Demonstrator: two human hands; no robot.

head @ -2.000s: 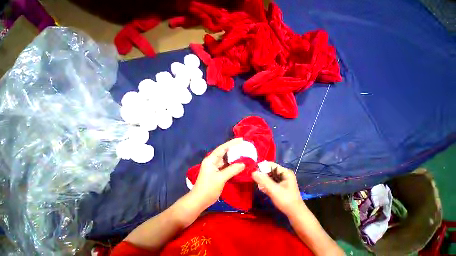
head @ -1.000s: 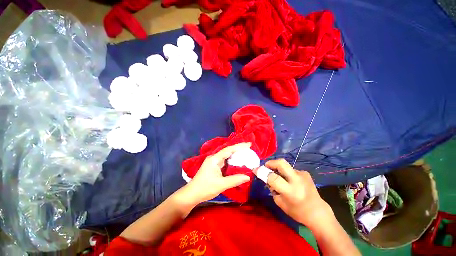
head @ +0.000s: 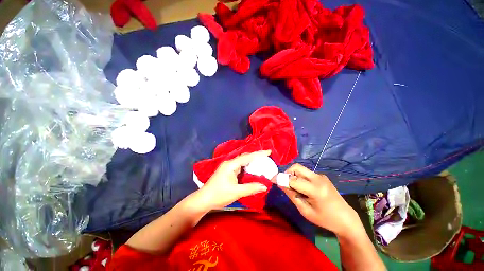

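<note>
A red plush bow piece [head: 271, 133] lies on the blue cloth close to my body, with a white pompom [head: 261, 166] at its near part. My left hand [head: 225, 182] holds the pompom and the red plush between thumb and fingers. My right hand [head: 313, 195] is just to the right, fingers pinched together beside the pompom, with a white wrap [head: 283, 180] on a fingertip. Whatever the right fingers pinch is too small to make out; no needle can be seen.
Loose white pompoms [head: 167, 74] lie at the left, beside a clear plastic bag [head: 53, 106]. A heap of red plush pieces [head: 318, 42] lies at the far side. A white thread [head: 339, 119] runs over the blue cloth. A scrap bin [head: 438, 211] and red stool [head: 461, 251] stand at right.
My right hand has moved slightly right and turned, its fingers now closed together beside the pompom. My left hand keeps its hold. The view has shifted a little.
</note>
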